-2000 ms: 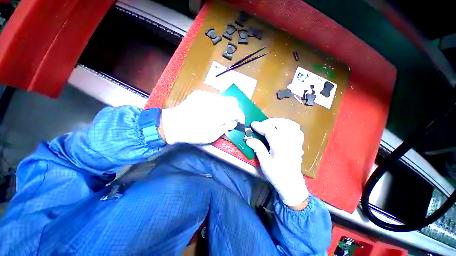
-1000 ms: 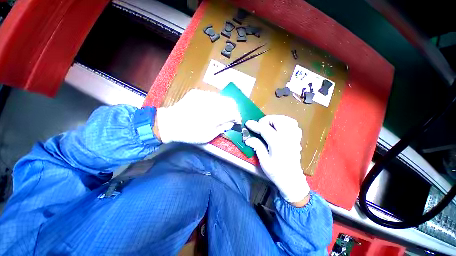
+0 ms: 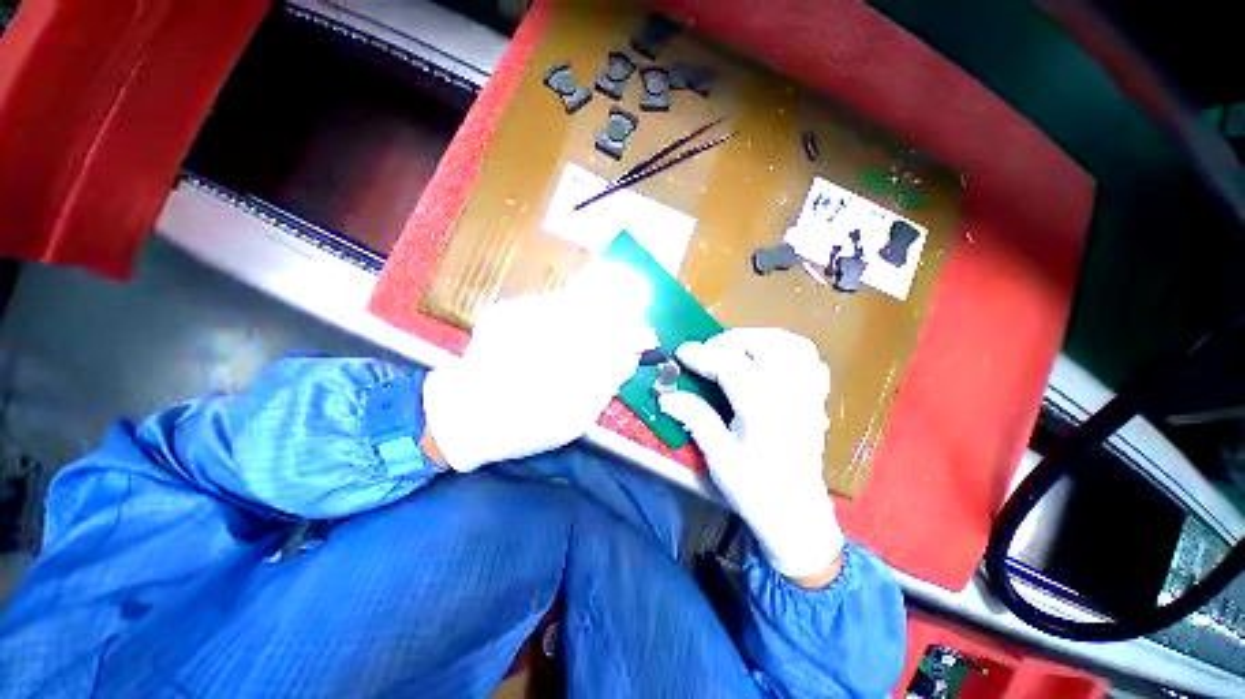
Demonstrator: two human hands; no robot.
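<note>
A small dark grey module (image 3: 668, 376) is over the green pad (image 3: 683, 321), between my two gloved hands. My right hand (image 3: 767, 426) grips it between thumb and index finger from the right. My left hand (image 3: 546, 372), bright and overexposed, has its fingertips closed at the module's dark left end. Whether a tool is hidden in it I cannot tell. Black tweezers (image 3: 655, 163) lie partly across the left white paper (image 3: 653, 232), touching nothing of my hands.
Several spare modules (image 3: 616, 133) lie at the board's (image 3: 737, 171) far left. Dark pieces lie on and beside the right white paper (image 3: 894, 277). A red mat (image 3: 997, 328) is underneath. A black hose (image 3: 1001, 546) curves at right; red bins (image 3: 109, 123) stand at the sides.
My left hand has shifted slightly down and looks brighter, and its forearm is lower. The module stays between the hands over the green pad. The view has shifted slightly.
</note>
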